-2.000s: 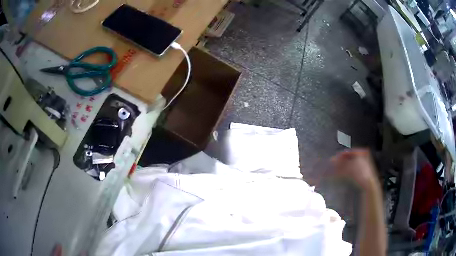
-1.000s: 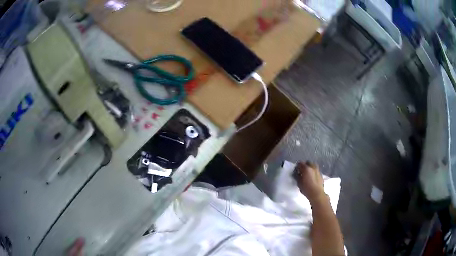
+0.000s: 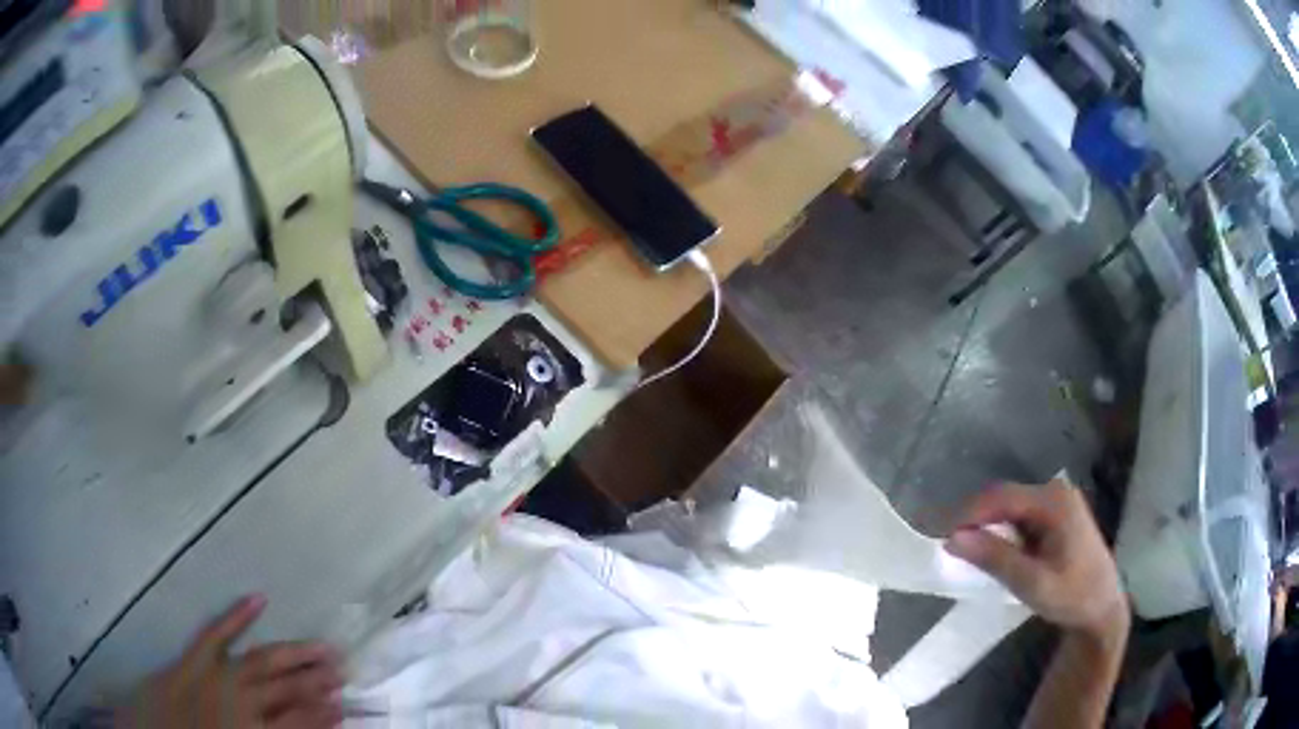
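My right hand [image 3: 1047,556] is shut on the corner of a white cloth piece [image 3: 869,520] and lifts it at the right of my lap; the piece is stretched and slightly blurred. My left hand [image 3: 249,681] lies with spread fingers on the pale machine table at lower left, holding nothing. A white garment bundle [image 3: 613,627] with stitched lines lies heaped over my lap at the table edge. The cream sewing machine head [image 3: 171,235] with blue JUKI lettering stands at the left.
Green-handled scissors [image 3: 484,239] and a black phone [image 3: 624,185] with a white cable lie on the brown board [image 3: 613,57]. An open brown box [image 3: 698,420] sits below the table edge. A long white-covered surface [image 3: 1190,442] stands at the right.
My right hand has moved right and now lifts a white cloth piece. My left hand has come further into view. The view has shifted, showing more of the machine.
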